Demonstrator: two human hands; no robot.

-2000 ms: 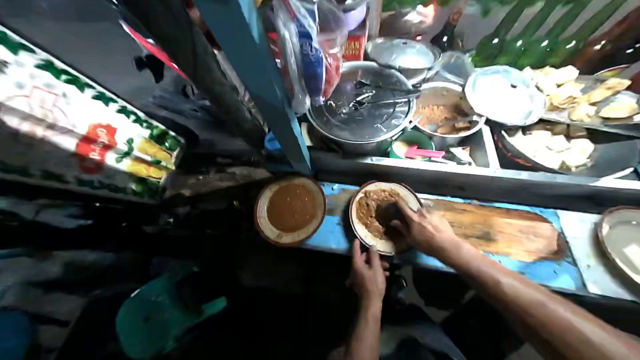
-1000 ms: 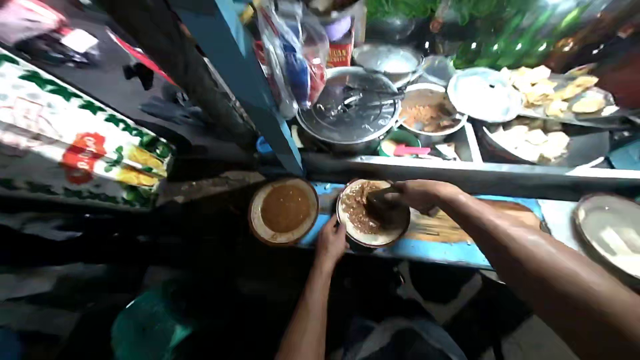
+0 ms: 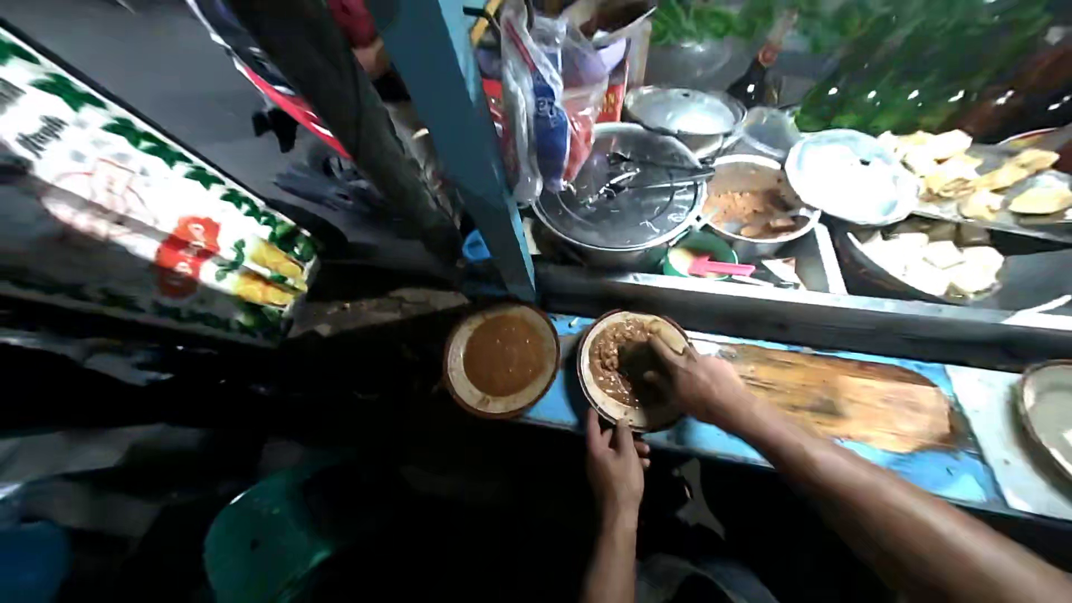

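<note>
A round mortar bowl (image 3: 593, 400) of chunky brown sauce (image 3: 615, 360) rests on the blue counter ledge. My right hand (image 3: 699, 381) reaches over its right side, shut on a pestle (image 3: 667, 339) whose lower part is hard to make out in the shadow. At the near rim, my left hand (image 3: 615, 461) grips the bowl, thumb and fingers at the edge. Just to the left, a second bowl (image 3: 456, 368) holds smoother brown sauce (image 3: 502, 355). The two bowls are a small gap apart. Right of my right hand lies a worn wooden board (image 3: 854, 398).
Behind the ledge stand a lidded metal pot (image 3: 624, 201), a pot of brown food (image 3: 749, 201), a green cup (image 3: 699, 251) with a pink handle, and a pan of pale pieces (image 3: 938, 264). A blue post (image 3: 452, 126) rises behind the left bowl. A plate (image 3: 1047, 410) sits far right.
My left hand has moved from the bowl's left side to its near rim. My right hand has shifted within the right part of the bowl, still on the pestle.
</note>
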